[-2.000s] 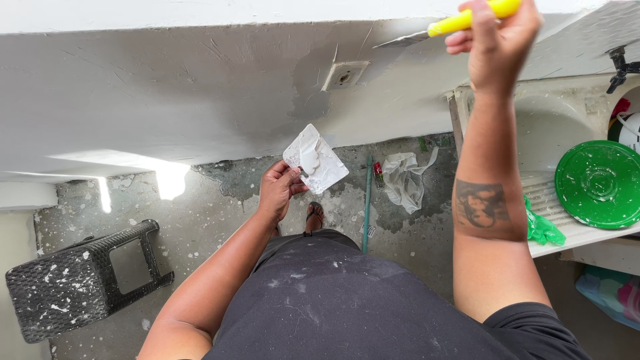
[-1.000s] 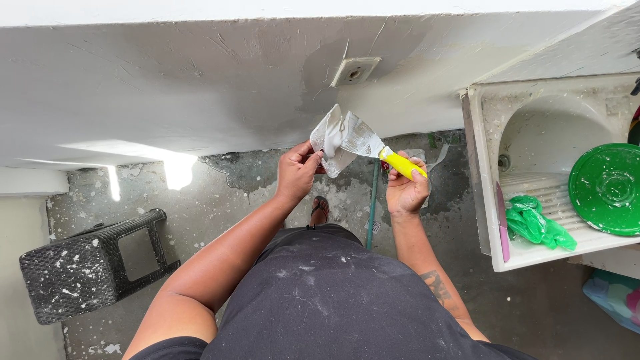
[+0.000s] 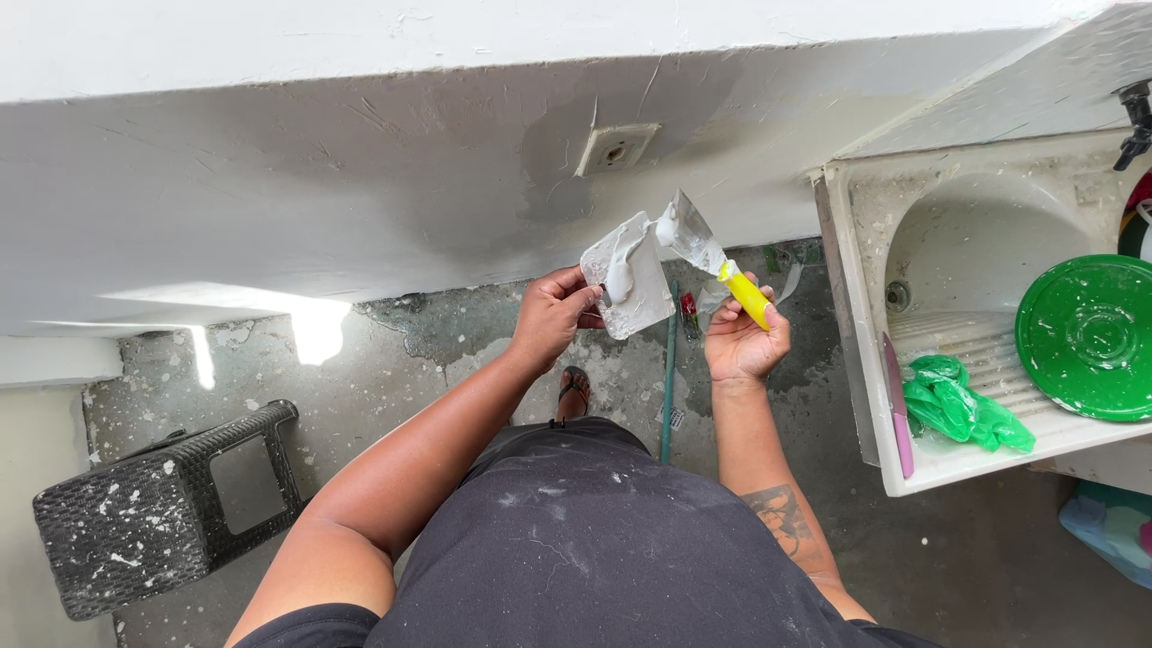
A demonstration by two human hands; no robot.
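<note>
My left hand (image 3: 560, 317) pinches the near left edge of a flat, roughly square plate (image 3: 641, 301) smeared with white putty. Just to its right, my right hand (image 3: 745, 340) grips the yellow handle of a putty knife (image 3: 697, 236). White putty coats part of the knife's metal blade, which points up and left, its edge close to the plate's upper right corner. Beyond both hands is the wall (image 3: 432, 180), with a darker patch around an electrical outlet (image 3: 619, 150).
A paint-spattered black plastic stool (image 3: 135, 531) lies at the left. On the right, a sink (image 3: 963, 193) holds a green lid (image 3: 1093, 337), a green plastic bag (image 3: 963, 405) and a pink-handled knife (image 3: 900, 432). A thin green rod (image 3: 670, 378) lies on the floor.
My right hand came down from the wall with the putty knife to the plate. Since a second ago, the blade has shifted from over the plate to its upper right edge.
</note>
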